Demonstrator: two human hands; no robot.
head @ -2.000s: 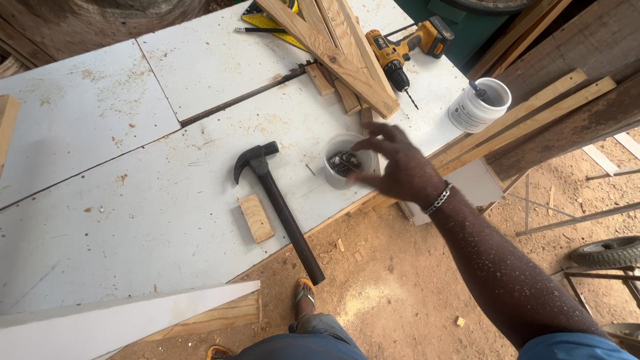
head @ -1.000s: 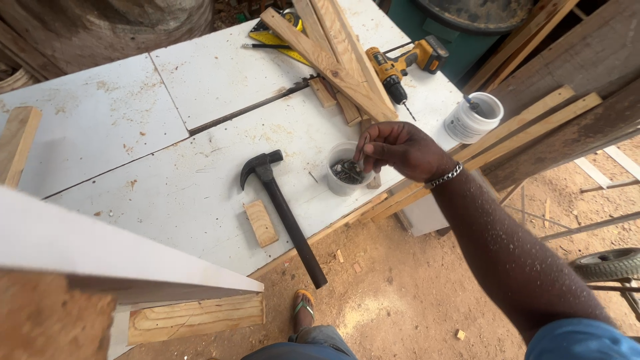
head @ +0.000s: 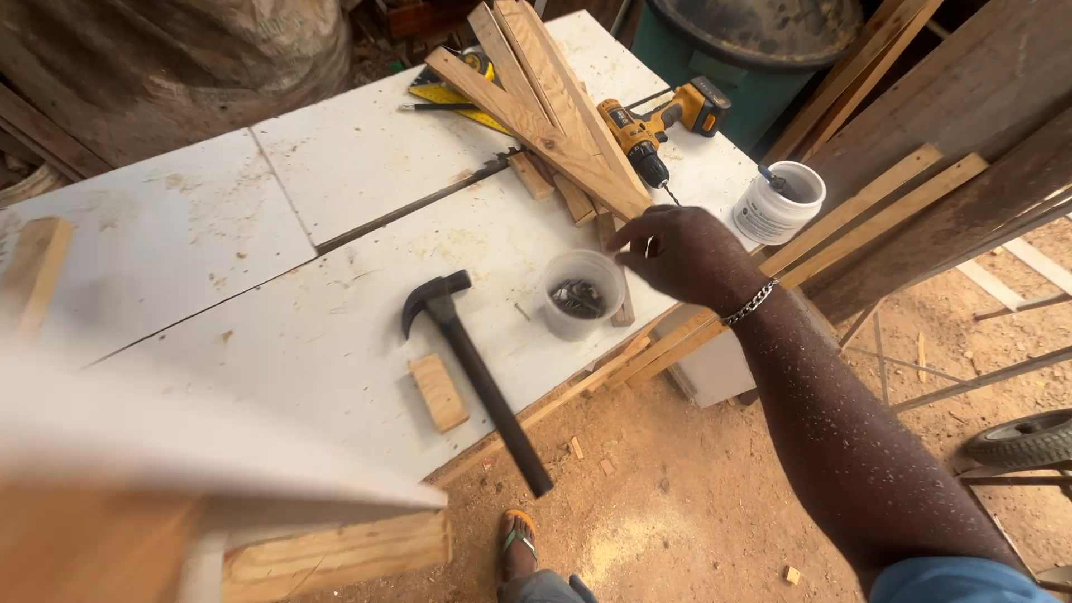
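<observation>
My right hand (head: 691, 255) is at the right rim of a clear plastic tub (head: 584, 295) of nails or screws, its thumb and index finger bent close together; whether something small is between them cannot be told. Left of the tub, a black claw hammer (head: 481, 368) lies with its handle past the edge of the white worktable (head: 360, 335). A short wood block (head: 438, 392) rests beside the handle, and a single nail (head: 521, 311) lies near the tub. My left hand is out of view.
Wood strips (head: 553, 126) lie crossed over a yellow square (head: 448, 92). A cordless drill (head: 662, 126) with a bit and a white pot (head: 779, 205) stand behind my right hand. A blurred white panel (head: 184, 419) fills the lower left. Boards (head: 888, 218) jut out at the right.
My right hand first hovers beside the tub, then has its fingers over the tub's opening, and now sits back at its right rim. The white panel reaches further into view than at first.
</observation>
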